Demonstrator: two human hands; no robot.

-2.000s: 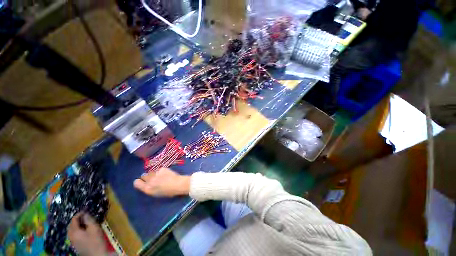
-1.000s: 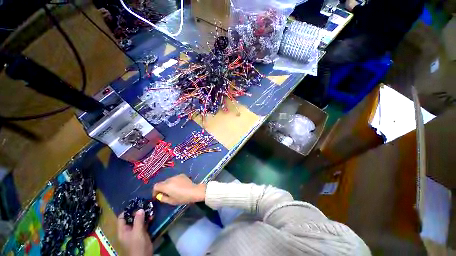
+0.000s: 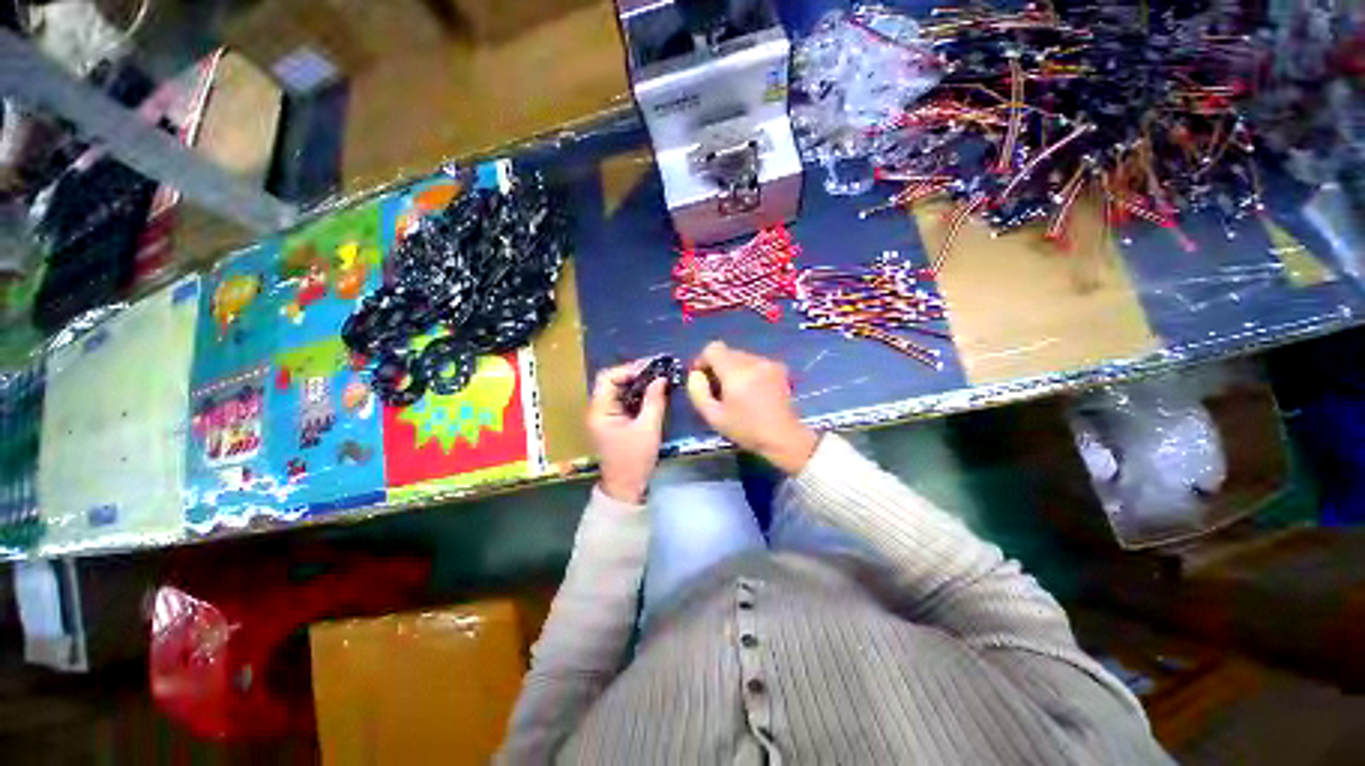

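My left hand [image 3: 629, 425] holds a small round black part [image 3: 650, 380] between thumb and fingers, above the front part of the bench. My right hand [image 3: 741, 398] is just right of it, its fingertips curled close to the part; whether they hold anything is hidden. A heap of black parts [image 3: 473, 285] lies left of my hands on the patterned mat [image 3: 285, 368]. Behind my hands lie a bundle of red lead wires [image 3: 735, 276] and, right of it, a bundle of multi-coloured lead wires [image 3: 876, 304].
A pale box-like bench machine [image 3: 723, 144] stands behind the red wires. Right of it are a crumpled clear bag [image 3: 864, 83] and a large heap of wired assemblies [image 3: 1078, 127]. Below the bench edge are a carton [image 3: 412, 691], a red plastic item [image 3: 195, 659] and an open box with clear bags [image 3: 1175, 464].
The view has swung left, so the bench things sit further right. My left hand went from the black heap to beside my right hand, with a black part now in it.
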